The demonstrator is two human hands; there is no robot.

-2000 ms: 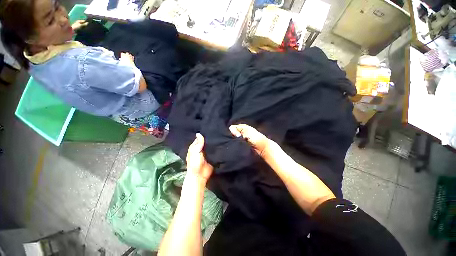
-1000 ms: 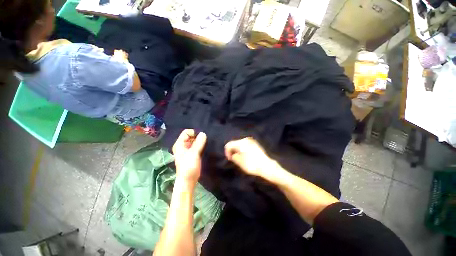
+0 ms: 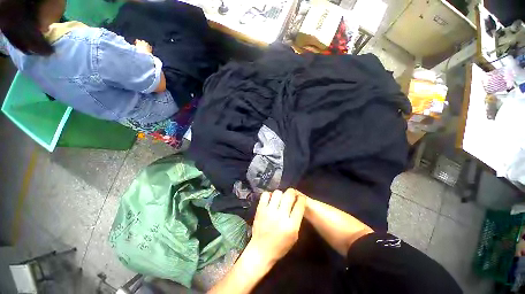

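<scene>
A wide heap of black garments (image 3: 351,109) lies in front of me. A grey patch of cloth (image 3: 267,158) shows on its near part. My left hand (image 3: 279,221) is at the heap's near edge, just below the grey patch, with its fingers bent down on the dark cloth. My right hand (image 3: 296,198) is mostly hidden behind the left one, so its grip does not show. A green woven sack (image 3: 155,221) with dark writing stands open on the floor at the left, with dark cloth inside its mouth.
A person in a light blue shirt (image 3: 95,72) sits at the left beside a green bin (image 3: 37,109), a hand on black cloth. A white-topped table (image 3: 253,20) and a cardboard box (image 3: 319,26) are behind the heap. Another table (image 3: 483,126) is at the right.
My hands have come together and moved nearer to me. The grey patch now shows on the black cloth. The sack's mouth shows wider, with dark cloth in it.
</scene>
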